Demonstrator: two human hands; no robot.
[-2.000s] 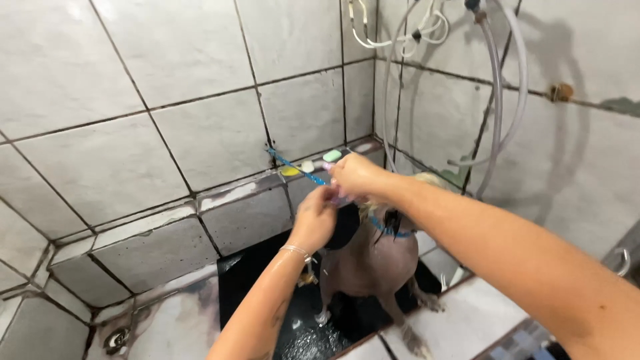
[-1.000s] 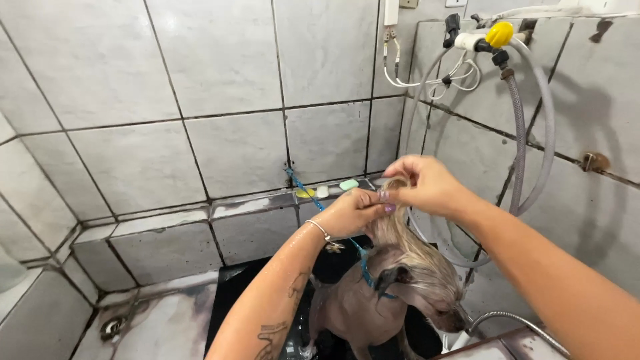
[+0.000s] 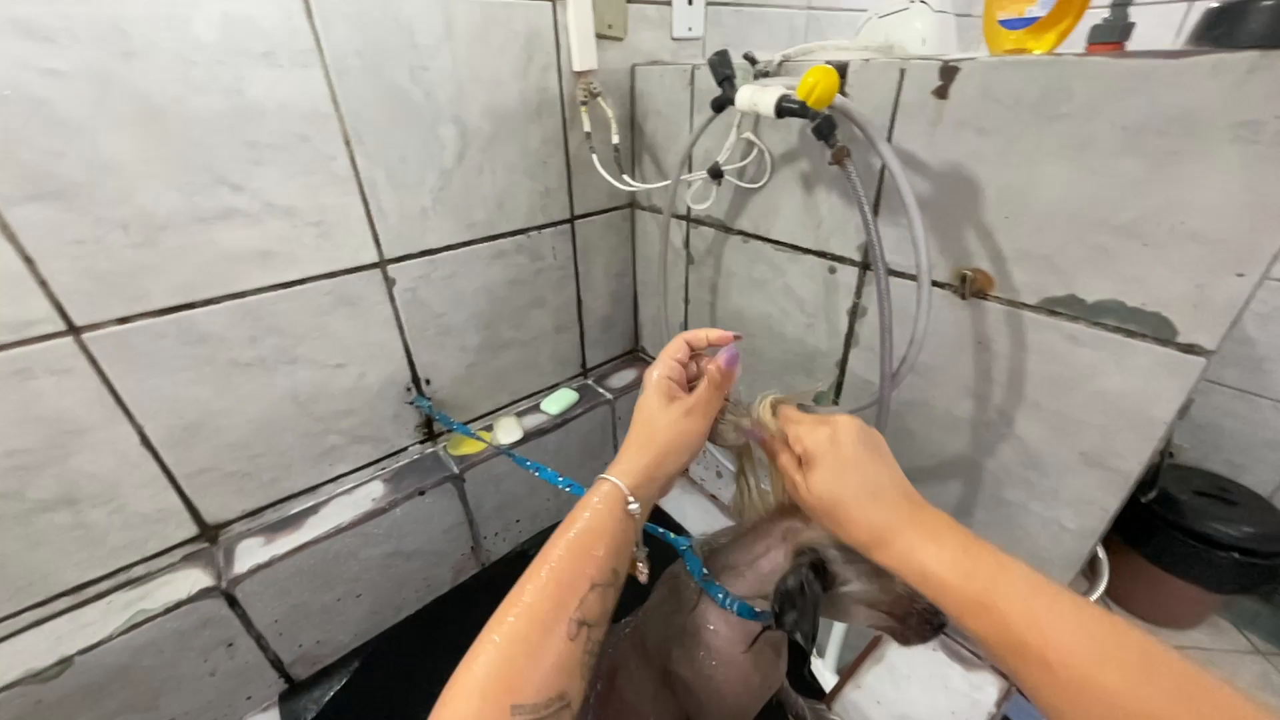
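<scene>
A wet, nearly hairless dog (image 3: 700, 650) stands in the tiled tub with its head turned to the right. Around its neck is a blue patterned leash (image 3: 540, 472), whose other end meets the wall. My right hand (image 3: 840, 470) grips the long pale hair (image 3: 755, 480) on top of the dog's head, gathered into a twisted bunch. Close by on the left, my left hand (image 3: 685, 400) is raised with thumb and fingertips pinched near the hair's end; whether a strand is between them cannot be told. My right forearm hides part of the dog's head.
Soap bars, one green (image 3: 560, 401) and one white (image 3: 508, 430), lie on the tiled ledge beside a yellow item (image 3: 467, 443). A hose (image 3: 915, 250) hangs from the tap fitting (image 3: 765, 100). A black mat (image 3: 400, 640) lines the tub. At right stands a lidded bin (image 3: 1200, 530).
Two seconds ago both hands were together above the dog; one second ago they held its hair stretched upward. Now the hair is bunched in my right hand, and the view has shifted to the right.
</scene>
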